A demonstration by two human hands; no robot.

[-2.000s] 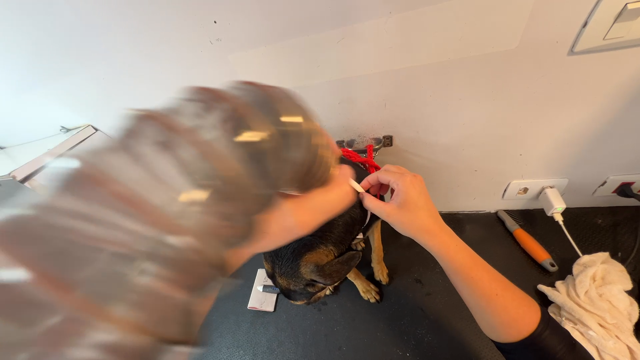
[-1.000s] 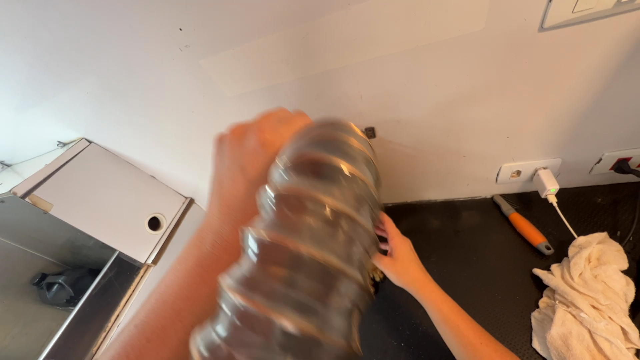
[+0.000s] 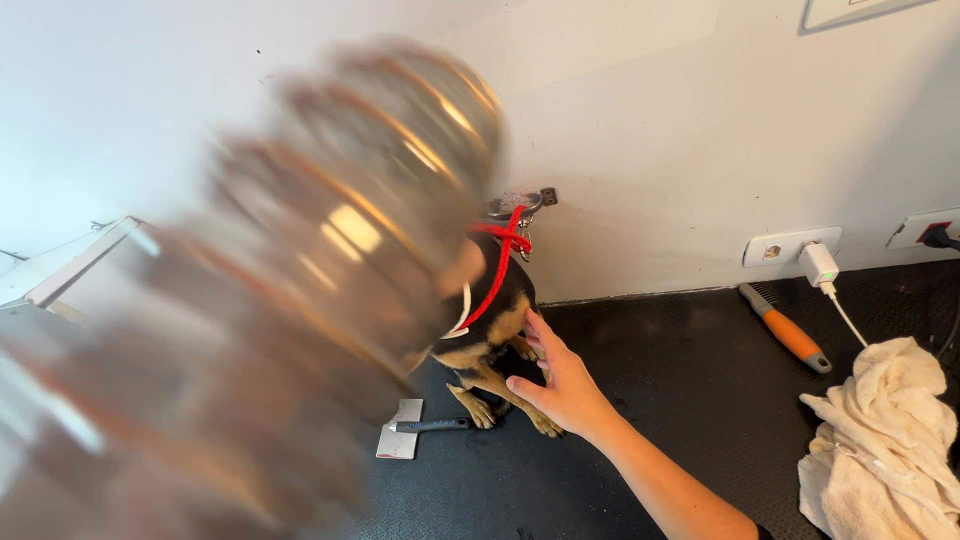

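A black-and-tan dog [image 3: 517, 319] is on a black textured mat, tied by a red braided rope [image 3: 499, 289] to a metal wall handle [image 3: 536, 201]. My right hand [image 3: 559, 375] is spread, its fingertips against the dog's side near a leg. A blurred, ribbed, see-through hose [image 3: 352, 225] crosses the left half of the view and covers the dog's head. Only a small blurred bit of my left hand [image 3: 463, 270] shows beside the hose, by the dog's back; its grip is hidden. A thin white strap [image 3: 465, 304] lies along the dog.
A slicker brush [image 3: 405, 429] lies on the mat [image 3: 637, 465] in front of the dog. To the right are an orange-handled grooming comb [image 3: 791, 334], a crumpled cream towel [image 3: 885, 442] and a white charger [image 3: 819, 262] with its cable, plugged into the wall outlet [image 3: 772, 251].
The hose has swung left from the middle, uncovering the dog's body and the red rope. My left hand, raised beside the hose one second ago, is now mostly hidden behind it.
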